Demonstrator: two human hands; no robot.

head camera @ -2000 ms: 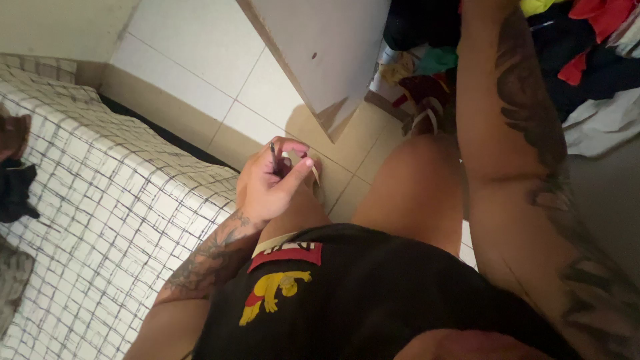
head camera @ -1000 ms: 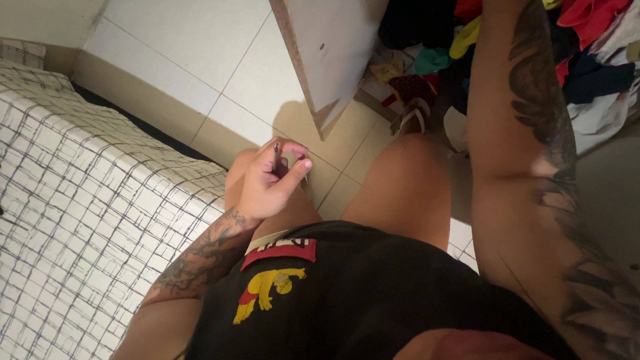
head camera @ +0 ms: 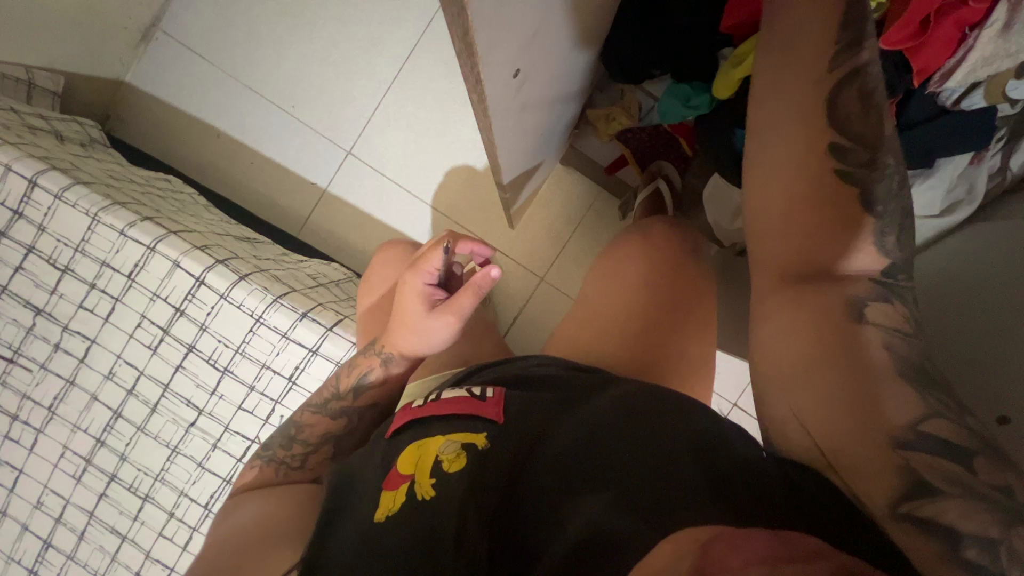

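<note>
My left hand (head camera: 440, 296) rests over my left thigh, palm up, with its fingers curled and the thumb near the index fingertip. A thin dark mark or slim object (head camera: 446, 260) shows along the fingers; I cannot tell which it is. My right arm (head camera: 828, 200) reaches up past the top edge, so my right hand is out of sight. Around that forearm lies a heap of clothes, with a red cloth (head camera: 936, 36), a yellow cloth (head camera: 734, 70), a green cloth (head camera: 686, 102) and a dark blue cloth (head camera: 944, 132).
A white door panel (head camera: 536, 88) with a worn edge stands between my knees and the tiled floor (head camera: 272, 88). A bed or mattress with a checked cover (head camera: 144, 360) is along my left side. A sandaled foot (head camera: 656, 192) is beside the clothes.
A yellow cloth now shows left of my right forearm, where the oldest frame shows none. My left hand keeps about the same curled pose. The view has shifted slightly.
</note>
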